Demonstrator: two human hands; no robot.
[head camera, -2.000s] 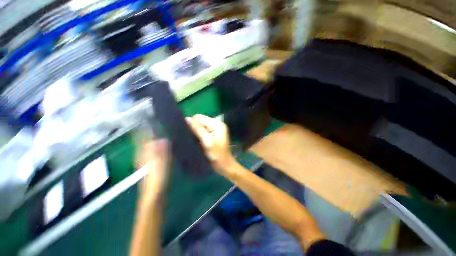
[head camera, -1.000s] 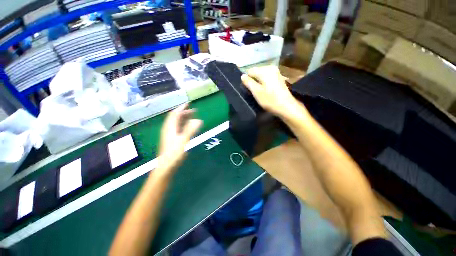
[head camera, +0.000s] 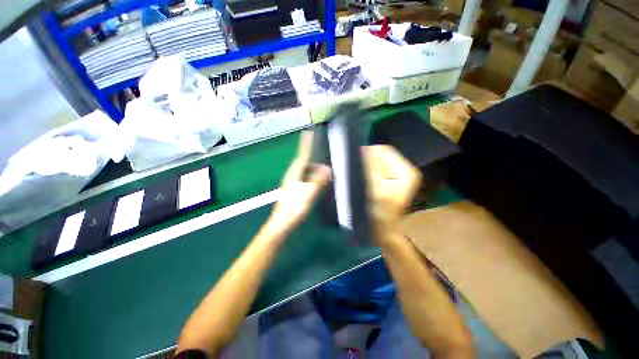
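Two black product boxes (head camera: 354, 175), blurred, are held upright and slightly apart above the conveyor, with a white strip showing between them. My right hand (head camera: 389, 184) grips the right one. My left hand (head camera: 303, 184) is at the left one, its fingers blurred against it. A row of flat black boxes (head camera: 160, 198) with white rectangles lies on the green conveyor (head camera: 175, 280) at the left. A stack of black boxes (head camera: 413, 140) stands behind my right hand, beside the large carton filled with black boxes (head camera: 567, 140).
A brown carton flap (head camera: 497, 266) hangs at the lower right. White plastic bags (head camera: 168, 116) and white parts bins (head camera: 413, 56) stand behind the belt. Blue shelving (head camera: 210, 62) is at the back. A brown box (head camera: 24, 315) is at the lower left edge.
The view has turned left. My left hand, empty a second ago, has come up to the boxes. The held boxes are now more upright, with a white strip between them.
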